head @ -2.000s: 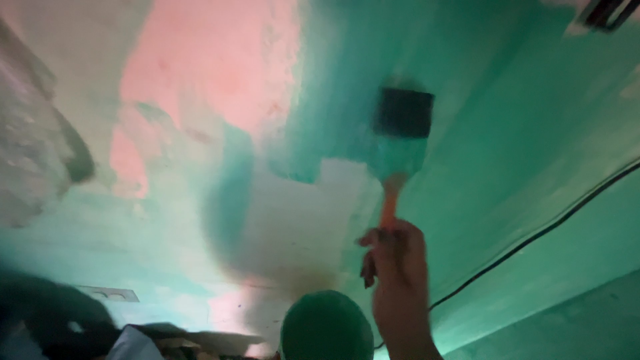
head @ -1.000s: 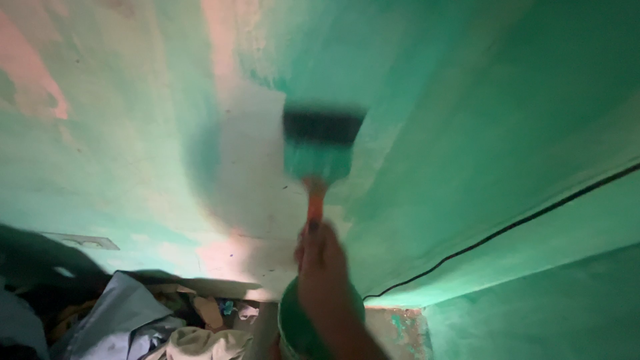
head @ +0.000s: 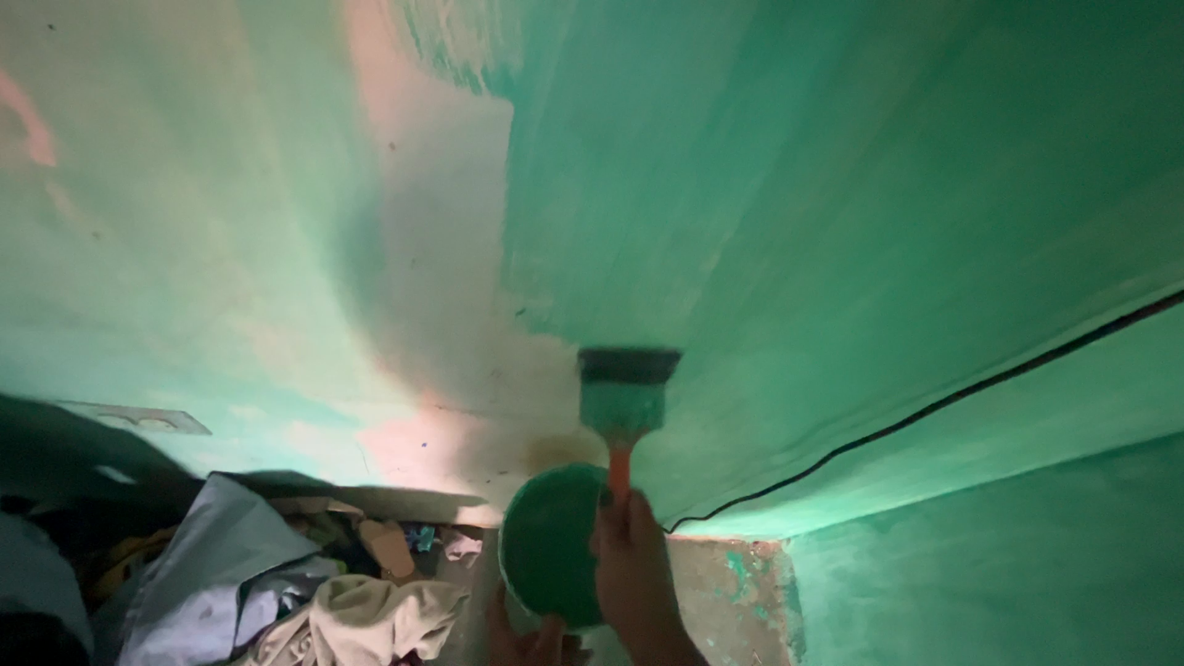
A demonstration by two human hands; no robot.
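My right hand (head: 634,564) grips the orange handle of a wide flat paintbrush (head: 624,398), whose dark bristles point up the wall (head: 629,203). Fresh green paint covers the wall above and to the right of the bristles; a pale, unpainted-looking strip lies to the left. Below the brush, my left hand (head: 536,638) holds a round container of green paint (head: 552,546) at its lower rim. The right hand and brush handle hide part of the container's right side.
Crumpled cloths (head: 361,615) and other items lie in a heap at the lower left. A black cable (head: 888,427) runs along the wall at right. A wall plate (head: 153,418) is at left. Paint spots mark the floor (head: 731,592) near the corner.
The brush has moved down the wall, and green paint now covers more of the pale patch. The view has shifted, and my left hand now shows at the container.
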